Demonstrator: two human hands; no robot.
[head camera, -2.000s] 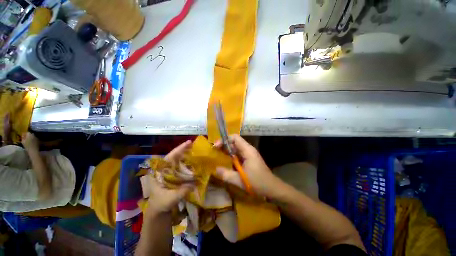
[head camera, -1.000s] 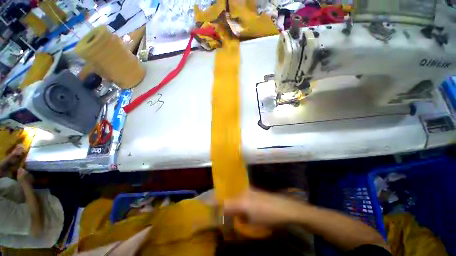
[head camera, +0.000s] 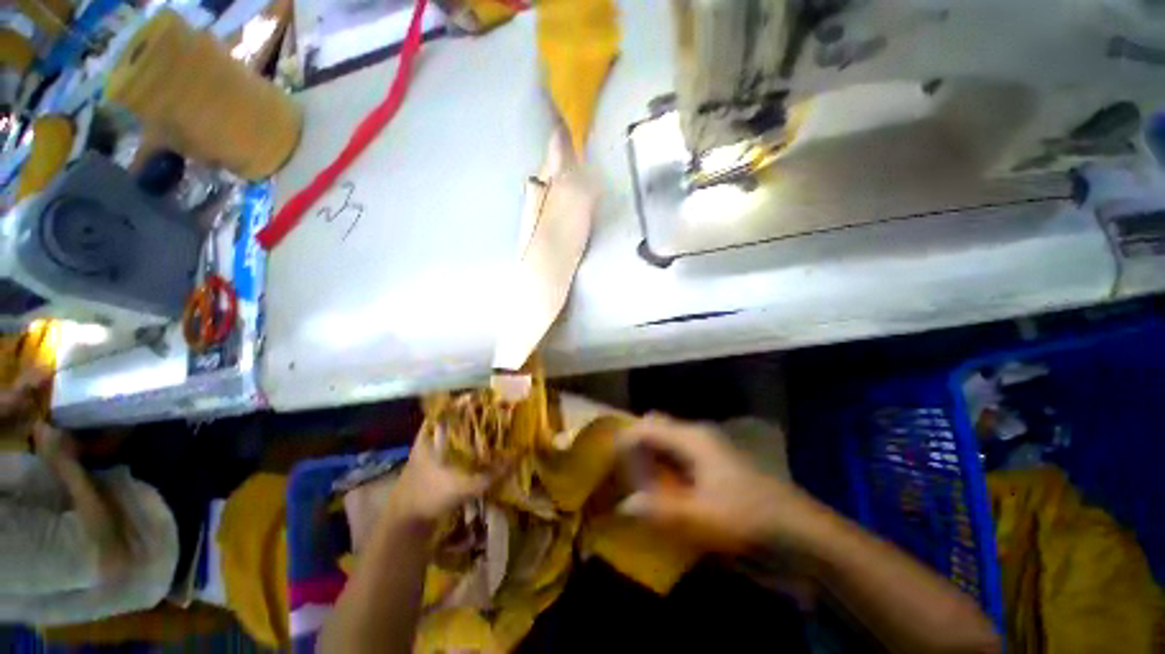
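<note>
A crumpled bundle of mustard-yellow and cream bands (head camera: 511, 537) is held over my lap. My left hand (head camera: 441, 479) grips the bundle from its left side. My right hand (head camera: 696, 479) is at its right side, blurred, with its fingers curled by the yellow fabric; a bit of orange shows in it, likely the scissors handle, with the blades not visible. A strip runs from the bundle up across the white table (head camera: 396, 281), twisted so its cream face (head camera: 558, 243) shows near me and its yellow face farther back.
A sewing machine (head camera: 894, 141) is at right, a narrow red strip (head camera: 358, 141) and thread cone (head camera: 205, 96) at left. Orange-handled scissors (head camera: 210, 313) lie by the neighbouring machine (head camera: 109, 236). Another person's arm (head camera: 77, 492) is at far left. Blue crates (head camera: 977, 511) stand below the table.
The strip on the table was flat and yellow side up; it is now twisted, showing cream. My left hand, not clearly visible one second ago, is back at the bundle. The view has shifted.
</note>
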